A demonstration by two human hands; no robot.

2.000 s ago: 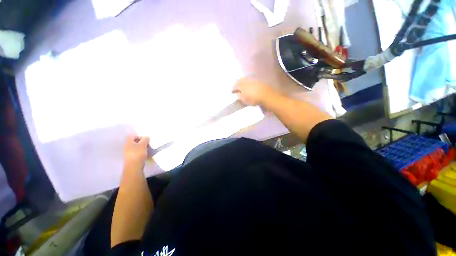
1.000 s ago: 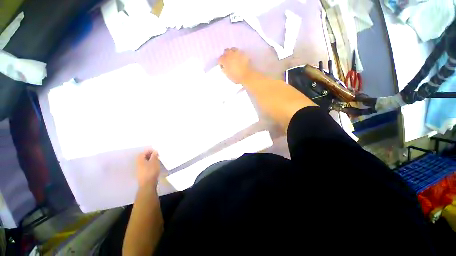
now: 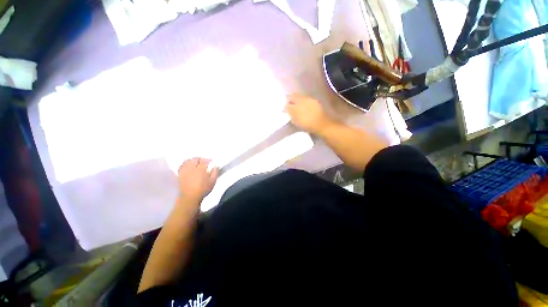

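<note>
White cut panels (image 3: 162,114) lie flat and glaring on the lilac pressing table (image 3: 120,207); their inner edges are washed out. A narrow white strip (image 3: 270,157) lies along the near table edge, partly hidden by my body. My left hand (image 3: 198,177) rests at the panel's near left corner, over the strip's left end. My right hand (image 3: 305,113) is at the panel's near right corner with fingers bent. Glare hides whether either hand pinches the cloth.
A black steam iron (image 3: 354,77) with a brown handle stands right of my right hand. Red-handled scissors (image 3: 401,65) lie beyond it. White offcuts (image 3: 156,17) lie at the far side. A blue basket (image 3: 490,180) is at lower right, light-blue garment pieces (image 3: 520,66) above it.
Since one second ago, my right hand has come back from the panel's far part to its near right corner. My left hand has moved right along the near edge. The camera view has shifted.
</note>
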